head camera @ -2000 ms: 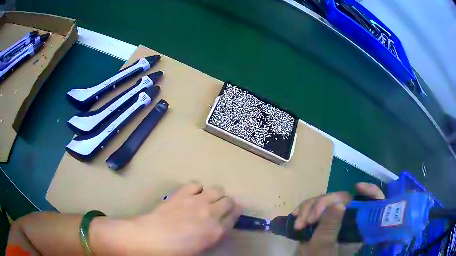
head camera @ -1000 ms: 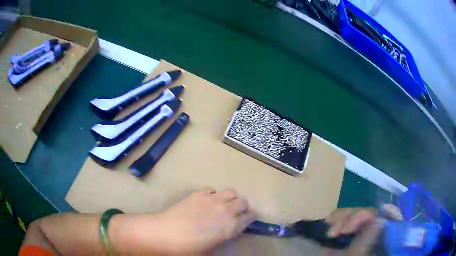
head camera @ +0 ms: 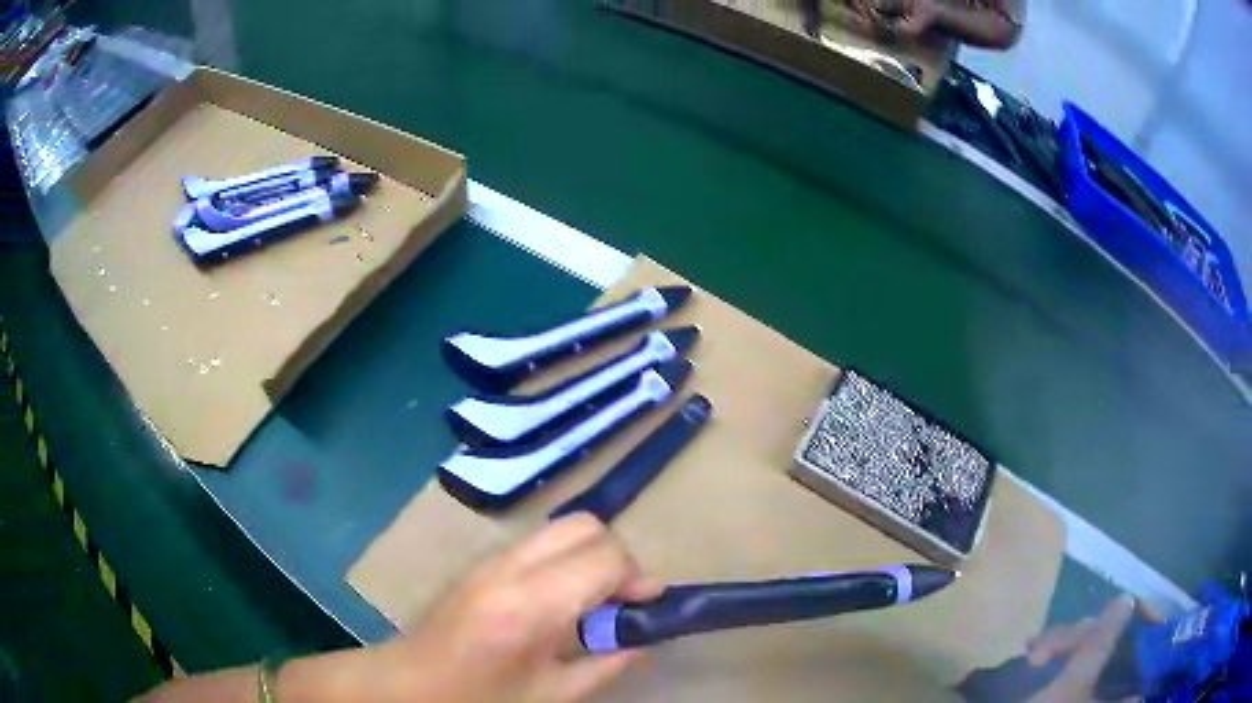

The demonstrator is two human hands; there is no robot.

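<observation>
My left hand grips the rear end of a handle assembly, black with lavender ends and a dark point facing right. It is held over the cardboard work mat. My right hand, blurred at the lower right, is on the electric screwdriver, whose blue body is cut off by the frame's edge. Three handle assemblies lie side by side on the mat's left part. A black handle cover lies beside them, its lower end partly behind my left hand. The screw tray holds a silver heap of screws.
A cardboard tray at left holds lavender handle pieces and stray screws. The green conveyor belt runs behind the mat. Across it are a carton, another person's hands and a blue bin.
The view has swung left. My left hand has raised the handle assembly, its point now in view. The screwdriver has come away from it to the right.
</observation>
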